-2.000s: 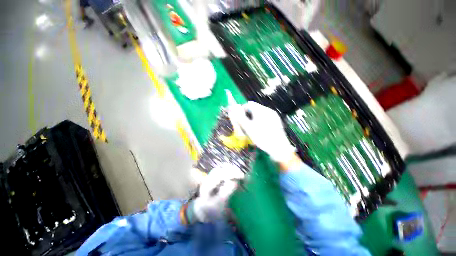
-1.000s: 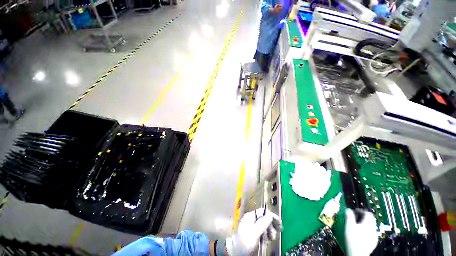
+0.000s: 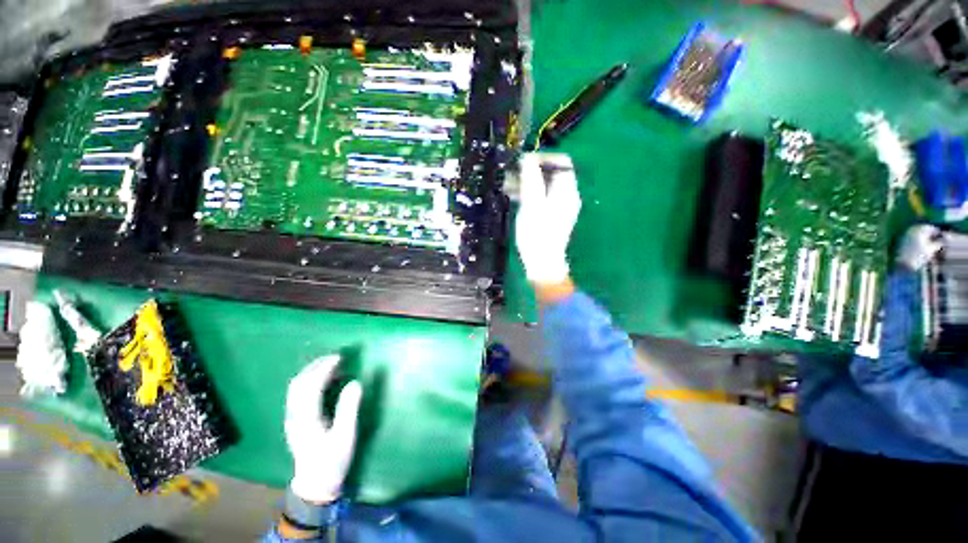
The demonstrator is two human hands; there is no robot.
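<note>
The black carrier frame (image 3: 318, 278) lies on the green mat with two green circuit boards (image 3: 308, 138) in its pockets, rows of white strips showing. My right hand (image 3: 547, 217), in a white glove, is at the frame's right end; something small and dark shows at its fingertips, too unclear to name. My left hand (image 3: 322, 430), gloved, is over the mat below the frame, thumb and fingers apart, with nothing seen in it. A black, white-speckled scrap plate (image 3: 191, 414) with a yellow clump (image 3: 149, 355) lies at lower left.
A white cloth (image 3: 42, 350) and small tube (image 3: 76, 321) lie left of the plate. A black slim tool (image 3: 586, 104) and blue bin (image 3: 696, 72) lie beyond my right hand. Another board (image 3: 817, 244) stands beside a black block (image 3: 728, 217). A coworker's gloved hand (image 3: 919, 246) is at far right.
The view has swung right, from the floor and stacked black trays to the bench. My right hand has moved from beside the tube to the frame's right end; my left hand is now over the mat.
</note>
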